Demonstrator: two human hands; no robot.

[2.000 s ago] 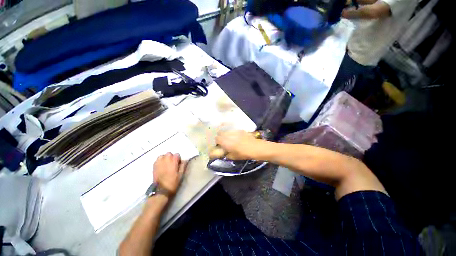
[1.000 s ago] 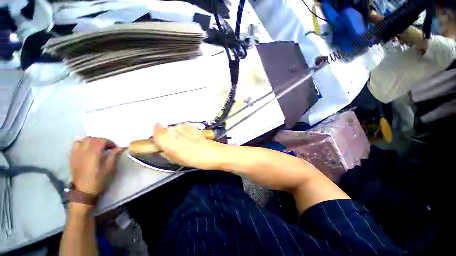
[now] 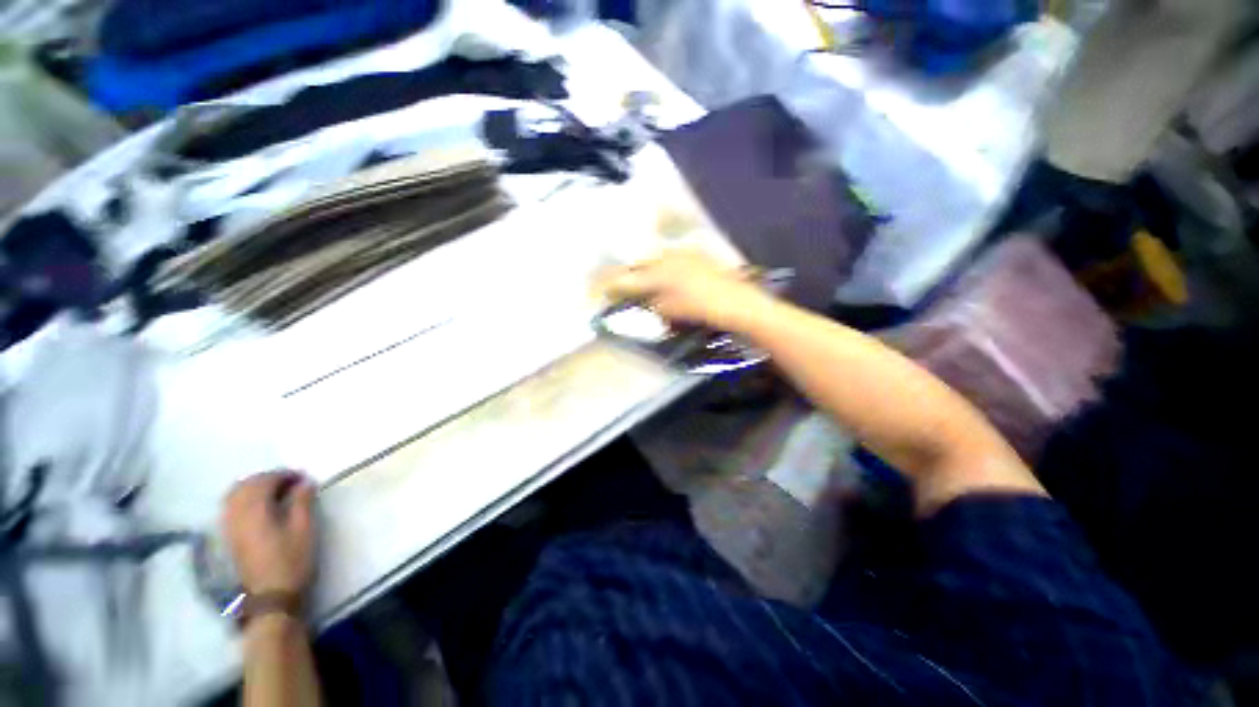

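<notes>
A white sheet, apparently the pressing template, lies on the pale table with a thin dark line on it. A longer dark line runs along its near edge. My right hand is closed over the steam iron near the sheet's right end; the handle is mostly hidden by the hand. My left hand rests at the sheet's lower left end with its fingers curled. Blur hides whether it pinches anything. A fanned stack of beige-brown strips lies behind the sheet.
A dark purple-brown mat lies at the back right. White and black strips run along the back, before a blue padded shape. Pale cut pieces are at left. A pink wrapped bundle stands beyond the table's right side.
The view has swung. My left hand has gone from the sheet's near right part to its left end. The iron went left close to it, and is now back at the right, apart from it.
</notes>
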